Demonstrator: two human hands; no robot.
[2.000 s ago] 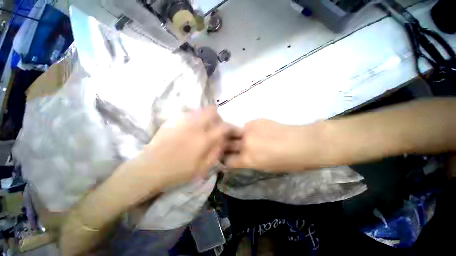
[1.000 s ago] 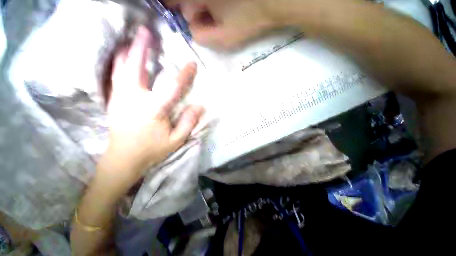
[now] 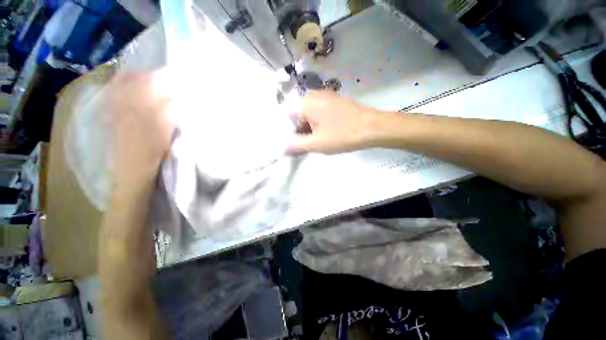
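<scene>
The light patterned cloth (image 3: pixel 232 192) lies bunched left of and below the needle, its upper part washed out by glare. My right hand (image 3: pixel 325 123) is at the cloth's right edge just below the needle area (image 3: pixel 296 73), fingers curled, a small dark thing at the fingers. My left hand (image 3: pixel 143 99) is blurred over the cloth's left side; its fingers cannot be made out. A browner blotched piece (image 3: pixel 399 252) lies on my lap below the table edge.
The machine's tan round knob (image 3: pixel 309 38) is at the top centre. Black-handled shears (image 3: pixel 578 93) lie on the white table (image 3: pixel 399 156) at the right. A dark grey box (image 3: pixel 458 40) stands at the back. Brown board (image 3: pixel 73 219) is at the left.
The view has shifted, showing the machine head again. My right hand has come down to the cloth edge by the needle. My left hand has moved to the cloth's left side, and the cloth has shifted.
</scene>
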